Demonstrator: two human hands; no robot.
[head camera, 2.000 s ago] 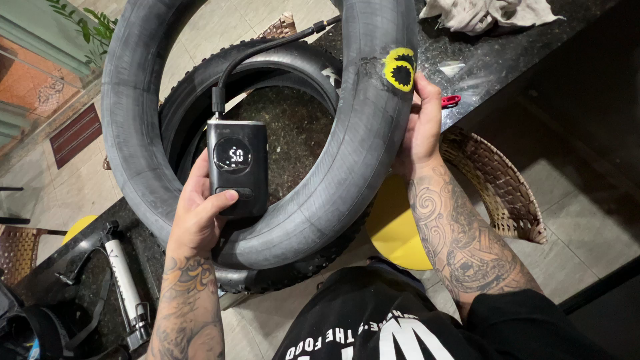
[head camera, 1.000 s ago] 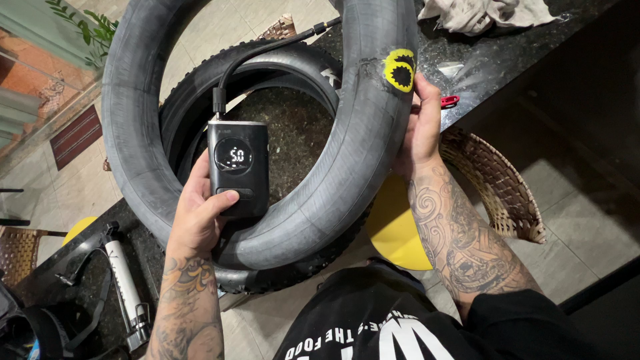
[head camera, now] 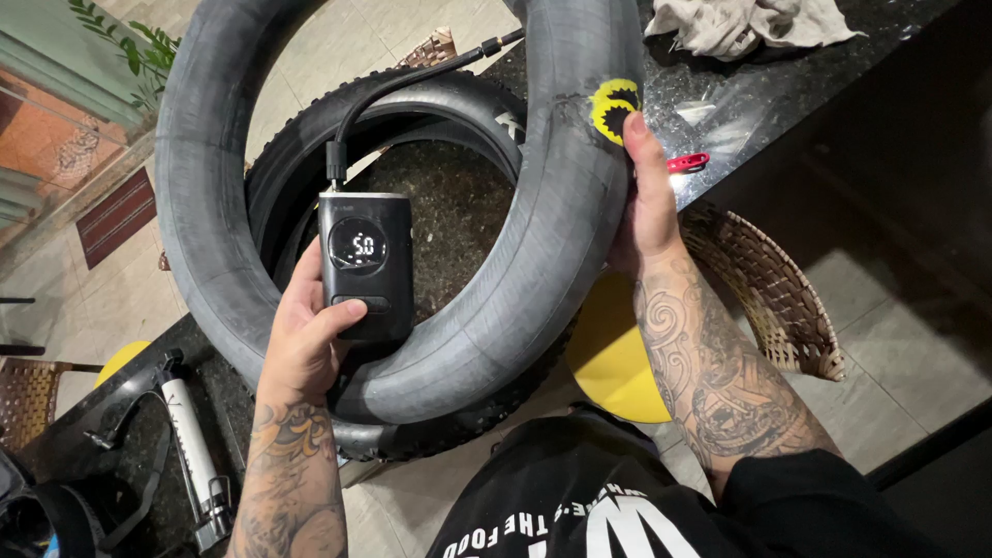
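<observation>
My left hand (head camera: 310, 333) grips a black portable electric air pump (head camera: 366, 267), its thumb on the button below a lit display that shows 5.0. From the pump's top a black hose (head camera: 403, 76) runs up to the inner side of an inflated grey inner tube (head camera: 496, 287); the valve is partly hidden. My right hand (head camera: 651, 186) holds the tube's right side, thumb beside two overlapping yellow-edged black patches (head camera: 614, 111); its other fingers are hidden behind the tube. Beneath the tube lies a black knobby tyre (head camera: 291, 139).
The dark stone counter (head camera: 775, 101) bears a crumpled cloth (head camera: 744, 27) at the top and a red tool or lever (head camera: 687, 163) by my right hand. A white hand pump (head camera: 194, 442) lies lower left. A wicker chair back (head camera: 783, 294) and a yellow seat (head camera: 620, 356) stand by the counter's near edge.
</observation>
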